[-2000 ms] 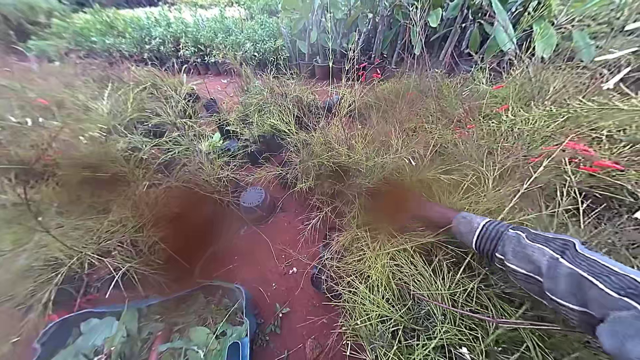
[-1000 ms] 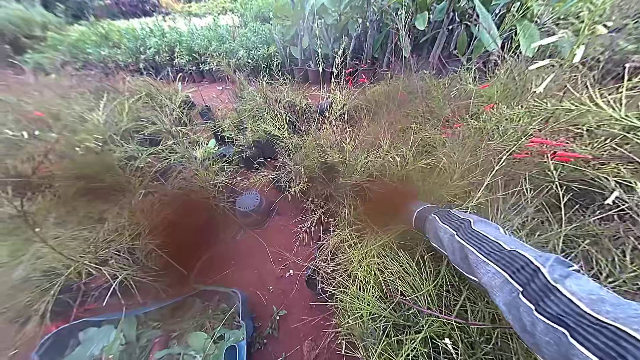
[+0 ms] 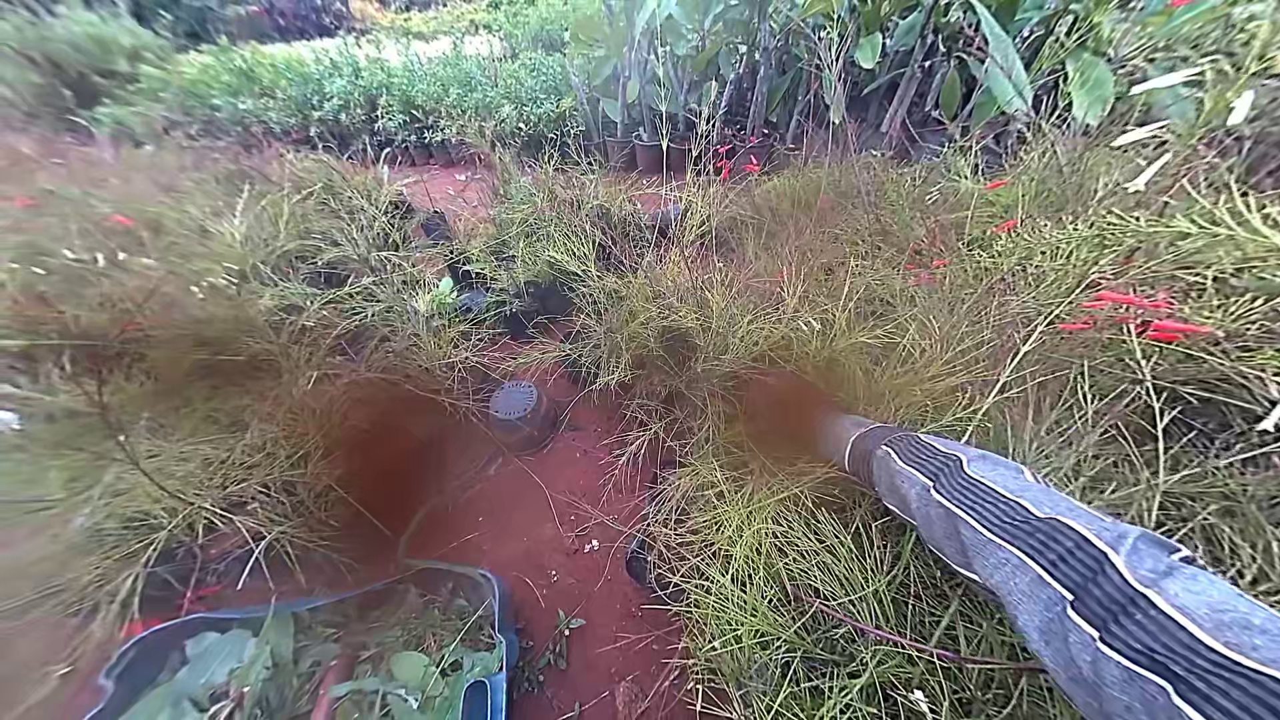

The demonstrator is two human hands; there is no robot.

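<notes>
My right forearm, in a grey sleeve with black ribbed stripes and white piping, reaches in from the lower right. At its end my right hand (image 3: 790, 412) is a brown blur among the thin green stems of a bushy plant (image 3: 800, 560); its fingers and anything in them cannot be made out. No left arm or left hand can be recognised; a reddish-brown blur lies left of centre. Near it, on the red soil, an upturned black plastic plant pot (image 3: 522, 415) shows its perforated base. A blue plastic tub (image 3: 500, 610) with leaves inside stands at the lower left.
Wispy plants with red tubular flowers (image 3: 1150, 315) spread on the right, and similar plants are on the left. Dark pots (image 3: 540, 305) lie among them. A strip of red soil (image 3: 570, 520) runs between. Behind are rows of potted plants (image 3: 650, 155) with broad leaves.
My right sleeve has shifted left and more of the forearm lies across the plants than two seconds ago. The tub and the upturned pot look unmoved.
</notes>
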